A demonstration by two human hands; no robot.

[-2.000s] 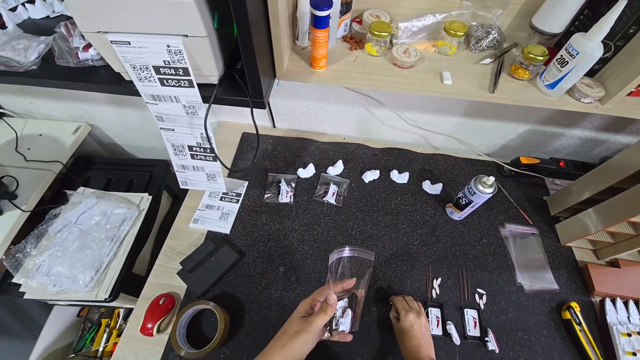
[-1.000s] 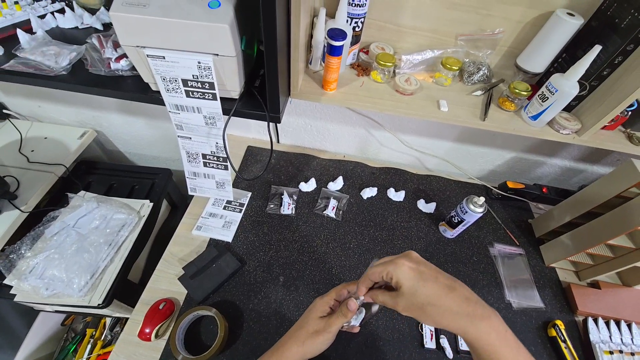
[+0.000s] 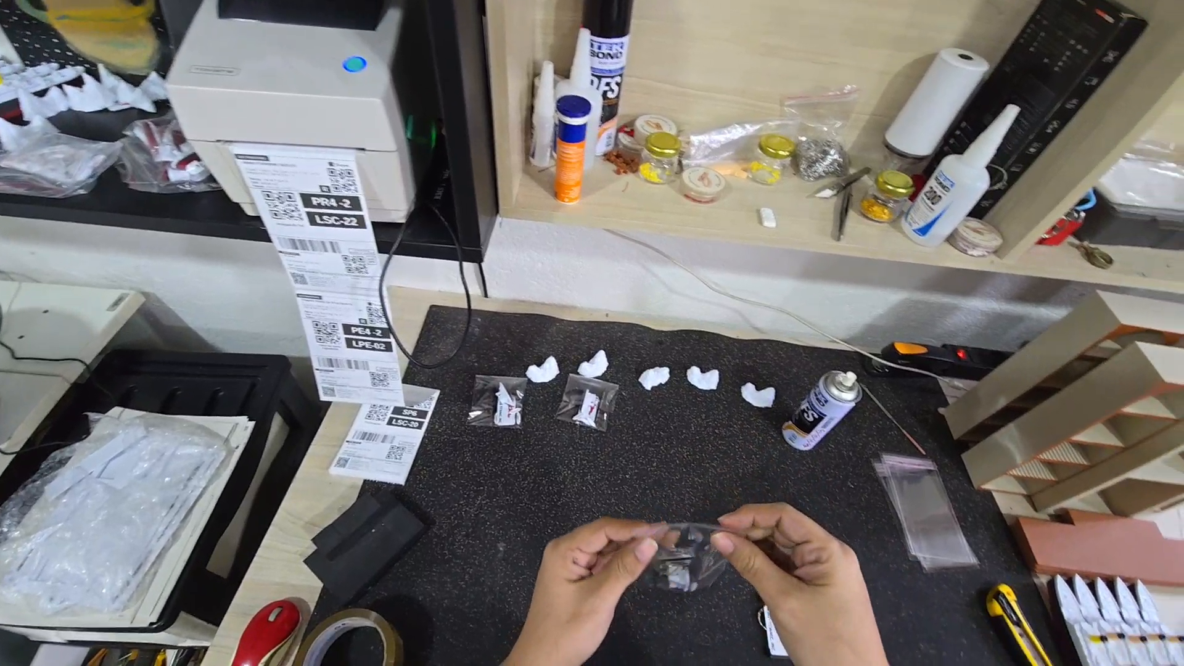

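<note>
Between my two hands, low in the middle of the view, a small clear plastic bag [image 3: 686, 566] with small printed and dark pieces inside is held by its top edge. My left hand [image 3: 601, 573] pinches one corner, my right hand [image 3: 795, 573] the other. Farther back on the black mat lie two filled clear bags, the left one [image 3: 498, 400] and the right one [image 3: 586, 403]. Behind and beside them is a row of several small white curved pieces [image 3: 702, 377]. Partly hidden by my right wrist is a small white-and-black item [image 3: 770, 634].
An aerosol can [image 3: 821, 411] stands at the right of the mat, near flat clear bags [image 3: 925, 511]. A yellow utility knife [image 3: 1016, 624] lies at lower right. Tape roll [image 3: 351, 640], red mouse [image 3: 268, 634] and black sheets [image 3: 363, 546] are at left. A label printer [image 3: 296, 102] trails printed labels.
My right hand has come from the mat to the bag; my hands have since spread apart along its top edge. The bag's upper part, tall and upright at first, now looks much shorter.
</note>
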